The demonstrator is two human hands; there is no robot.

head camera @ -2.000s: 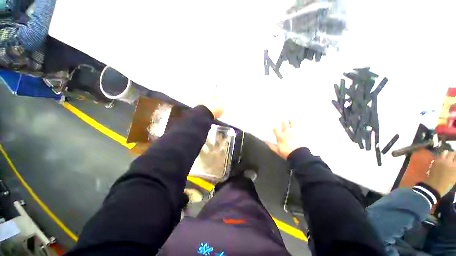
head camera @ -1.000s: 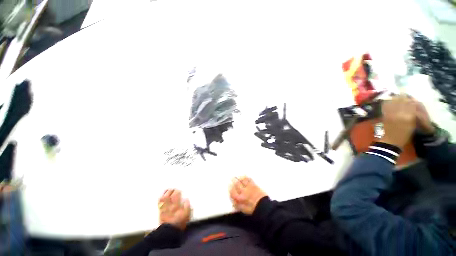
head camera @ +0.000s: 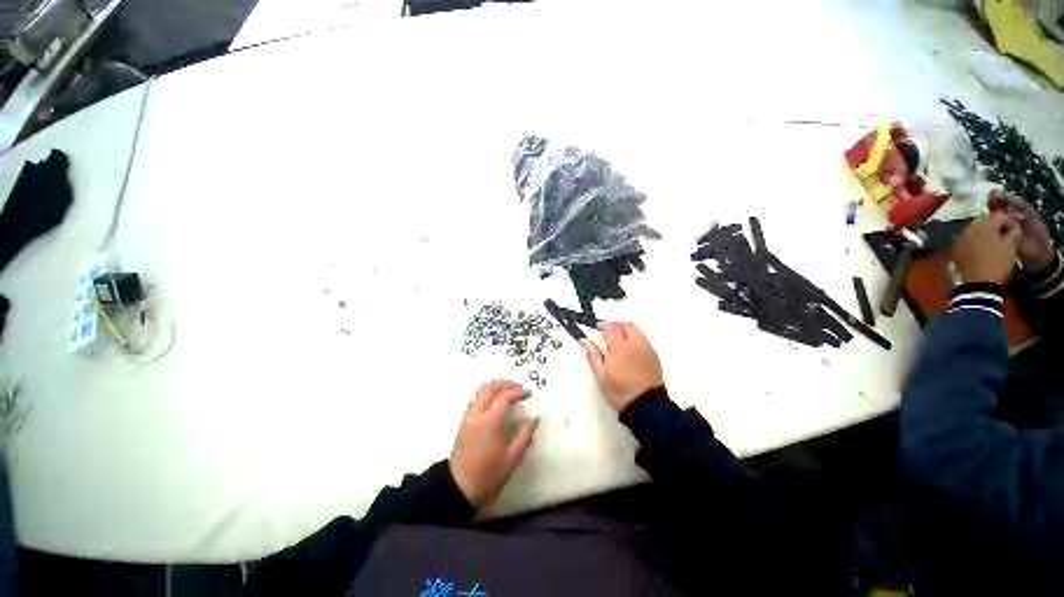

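Note:
My right hand has its thumb and fingertips closed around the near end of a black fabric tab, low over the table beside the pile of metal rings. My left hand is palm-down with thumb and fingers apart, and nothing shows in it. Small shiny metal rings lie in a loose heap just ahead of my hands. A crumpled clear plastic bag lies beyond, with black tabs spilling from its near end. A larger loose pile of black tabs lies to the right.
The white table has a power strip with a black adapter at far left and dark cloth behind it. At right, a seated person's hands are above a brown-orange board. A red and yellow packet and black pieces lie near.
The view has swung from the floor and table edge onto the tabletop. My hands have moved forward from the table edge; my right hand has taken hold of a tab beside the bag.

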